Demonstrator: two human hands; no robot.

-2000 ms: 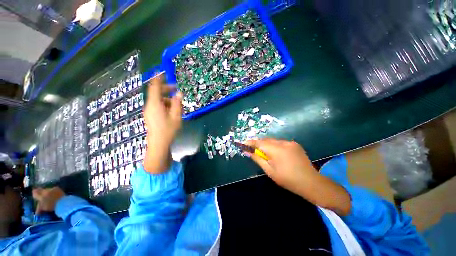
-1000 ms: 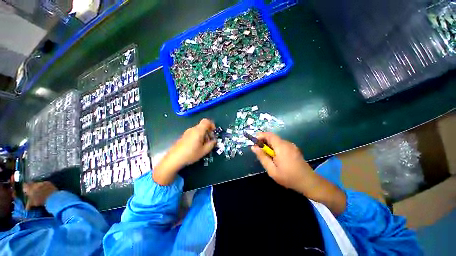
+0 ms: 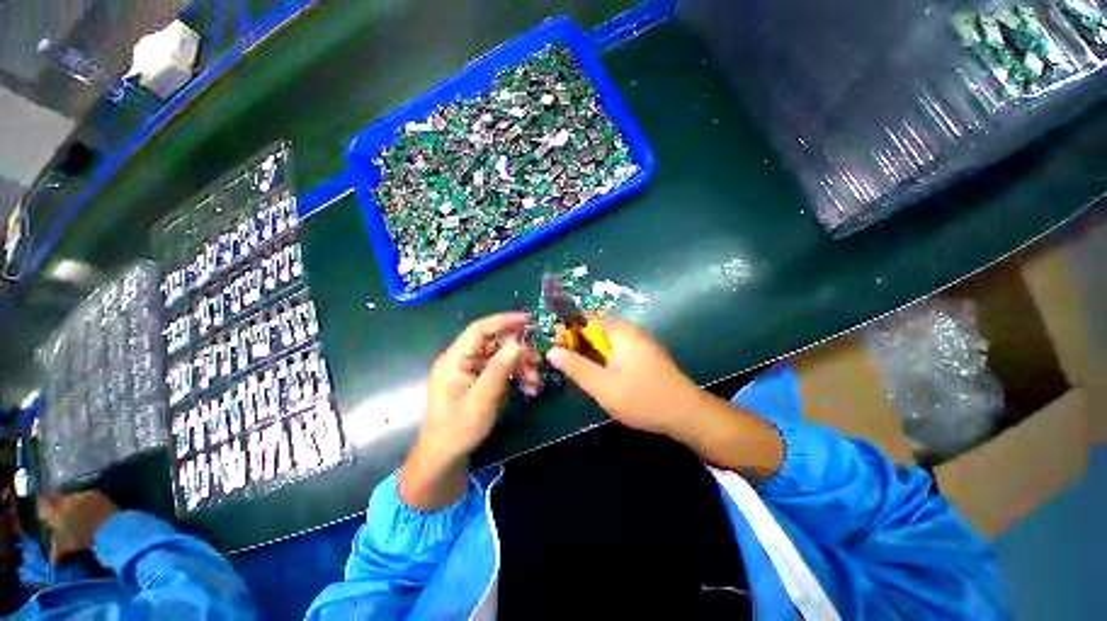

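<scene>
My right hand [image 3: 625,370] is closed around the yellow-handled cutters or pliers [image 3: 588,340], with the dark jaws pointing up and left. My left hand [image 3: 473,382] is just left of the tool, thumb and fingers bent together around something small and dark, probably a circuit board; it is blurred. A loose pile of small green and white circuit boards [image 3: 617,294] lies on the dark green mat, partly hidden behind both hands. The blue parts tray [image 3: 527,240], heaped with small boards, stands just beyond the pile.
Clear blister trays with rows of white and silver parts [image 3: 249,370] lie at left. Ribbed stacked blister trays [image 3: 850,158] stand at right, boards on top. Another person's hand [image 3: 75,519] is at lower left. An open cardboard box [image 3: 1026,467] with clear plastic is below the bench edge at right.
My left hand has come down from beside the blue tray to the pile, then up to the tool. My right hand has raised the tool from the pile. The view has shifted.
</scene>
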